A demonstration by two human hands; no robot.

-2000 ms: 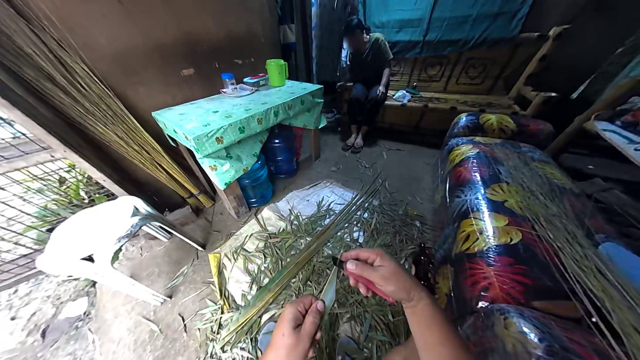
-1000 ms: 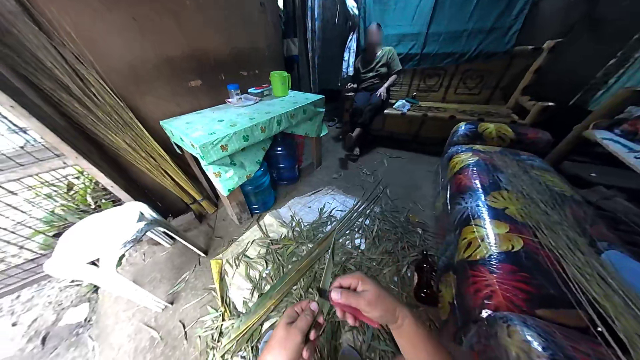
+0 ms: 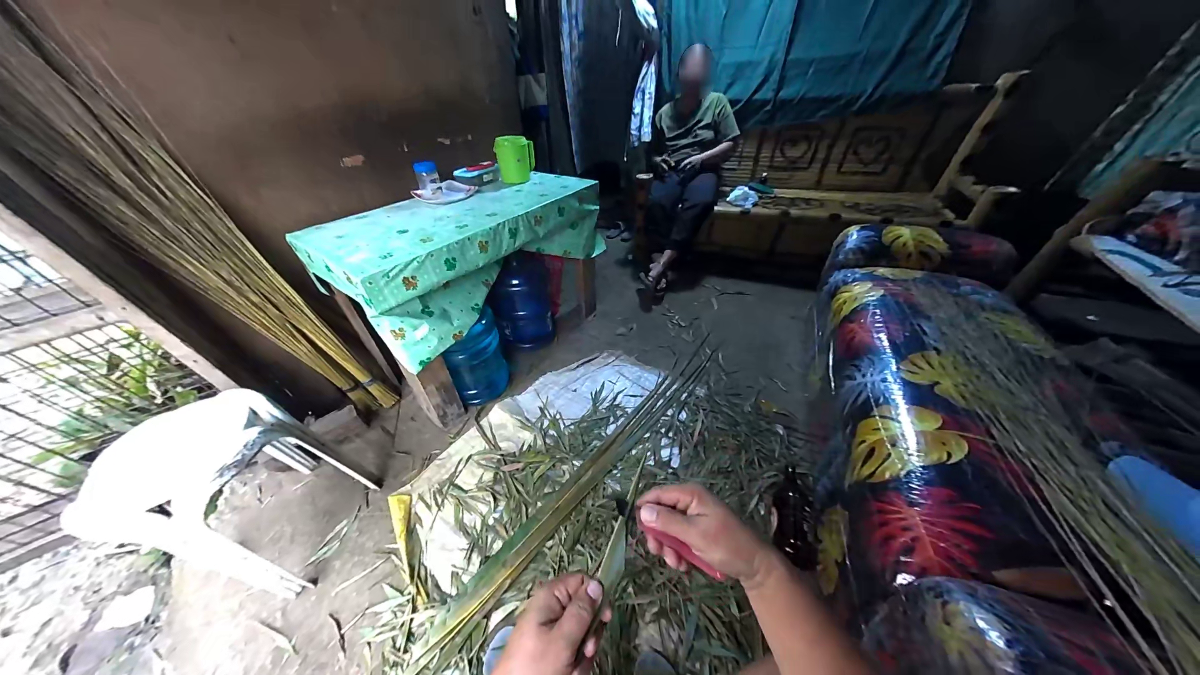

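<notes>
Low in the centre, my left hand (image 3: 561,623) pinches the base end of a narrow green leaf strip (image 3: 613,555). Just right of it, my right hand (image 3: 698,532) is closed around a red handle (image 3: 689,551), likely a knife's; its dark end lies against the strip. A long bundle of palm fronds (image 3: 562,483) slants beside my left hand, from lower left to upper right. Under both hands lie many cut leaf pieces (image 3: 717,478), spread over pale sacking (image 3: 600,382) on the floor.
A white plastic chair (image 3: 178,459) stands left, near a table with a green cloth (image 3: 441,234). Water jugs (image 3: 478,356) sit beneath it. A wrapped, leaf-patterned cushioned seat (image 3: 909,450) and a brown bottle (image 3: 792,516) are at right. A person (image 3: 694,141) sits on a bamboo bench (image 3: 825,202) behind.
The seated person, leaning forward two seconds ago, now sits more upright. My right hand is nearer my left than one second ago cannot be told; both keep their hold.
</notes>
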